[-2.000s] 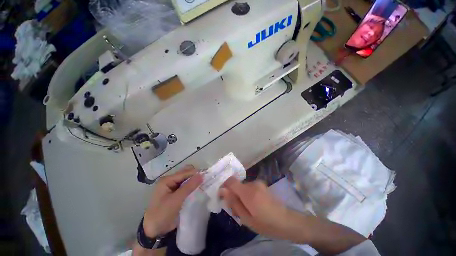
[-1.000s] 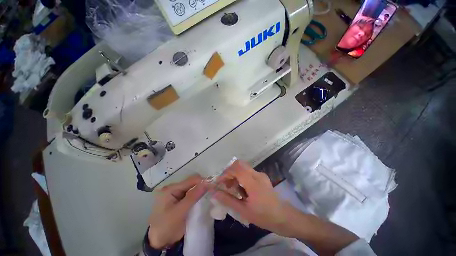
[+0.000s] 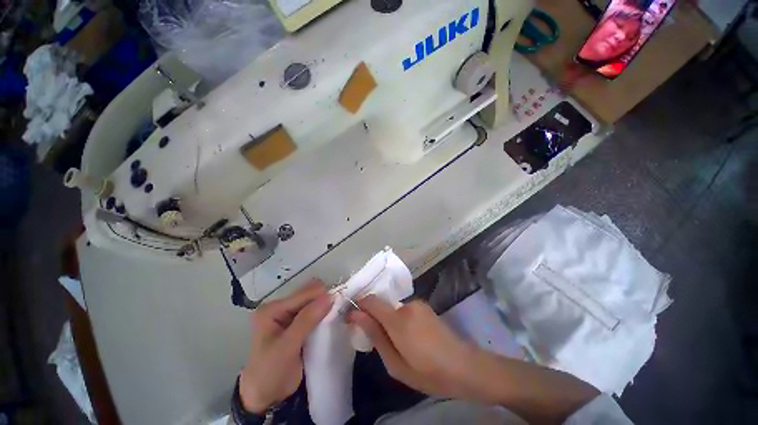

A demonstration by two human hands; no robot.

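Note:
A white fabric piece (image 3: 329, 365) hangs over my lap, and its upper end stands out above my fingers near the front edge of the machine table. My left hand (image 3: 278, 336) pinches the fabric from the left, with a dark band on the wrist. My right hand (image 3: 407, 332) is close beside it on the right, thumb and fingers closed at the fabric. A thin light sliver shows at the right fingertips against the cloth; I cannot tell what it is. The fingertips of both hands almost touch.
A cream JUKI sewing machine (image 3: 332, 108) stands ahead, its needle area (image 3: 241, 241) at the left. Stacked white panels (image 3: 582, 299) with a stitched rectangle lie right of my lap. A phone (image 3: 623, 33), teal-handled scissors (image 3: 538, 31) and a black switch panel (image 3: 548, 137) are at upper right.
One second ago my right hand was higher and covered the fabric's upper end. It has moved down, and that end now shows folded above the fingers. The view has shifted slightly.

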